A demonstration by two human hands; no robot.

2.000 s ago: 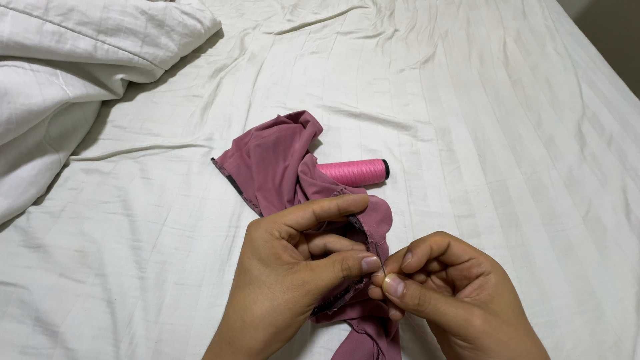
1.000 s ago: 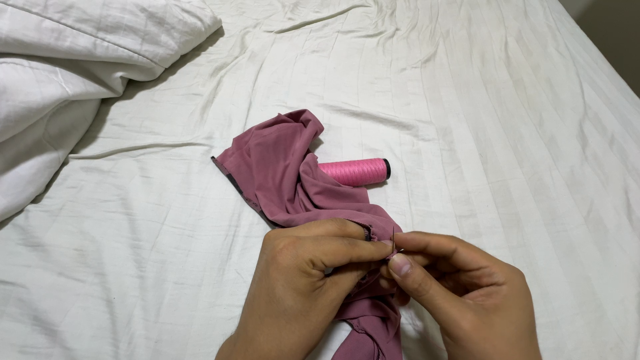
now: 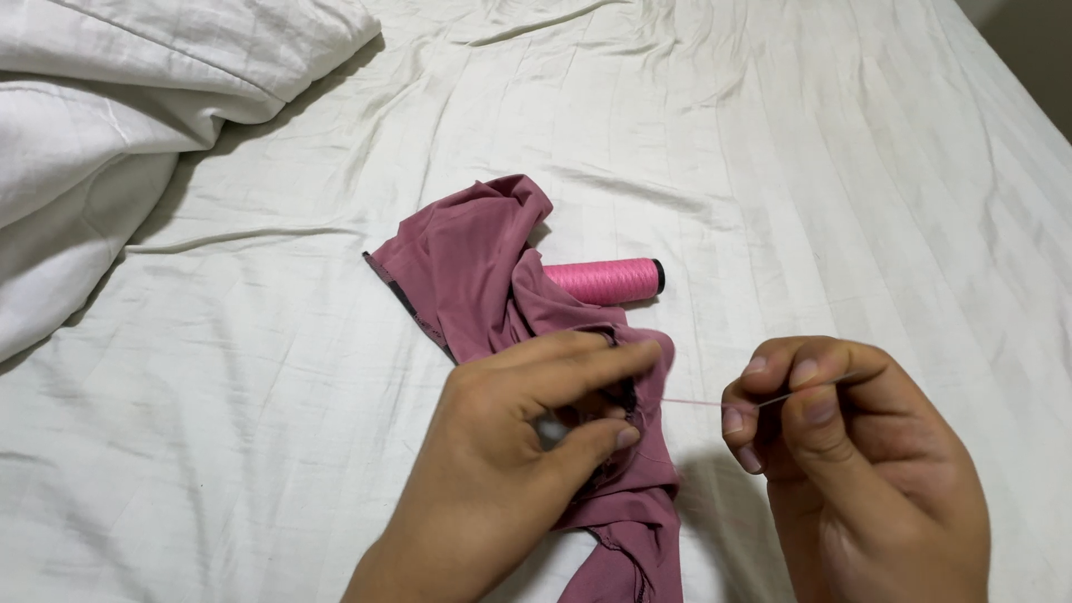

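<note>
A mauve cloth garment [image 3: 469, 268] with dark stitched edging lies bunched in the middle. My left hand [image 3: 536, 427] is on it, its fingers holding the fabric by the dark seam. To the right, my right hand [image 3: 854, 435] pinches a thin sewing needle [image 3: 783, 398] between thumb and fingers, off the cloth. A pink thread [image 3: 691, 403] runs taut from the fabric to the fingers of that hand. Behind the garment lies a spool of pink thread [image 3: 605, 280] with a black end, its left end covered by the cloth.
A wrinkled white bed sheet [image 3: 837, 209] lies under everything. At the upper left a thick white quilt [image 3: 100, 126] is heaped in folds. The bed's edge slants down the upper right, with a darker surface beyond.
My right hand has moved right, away from the cloth, with the needle; thread now stretches between them. A second ago both hands were together at the fabric. The spool has stayed put.
</note>
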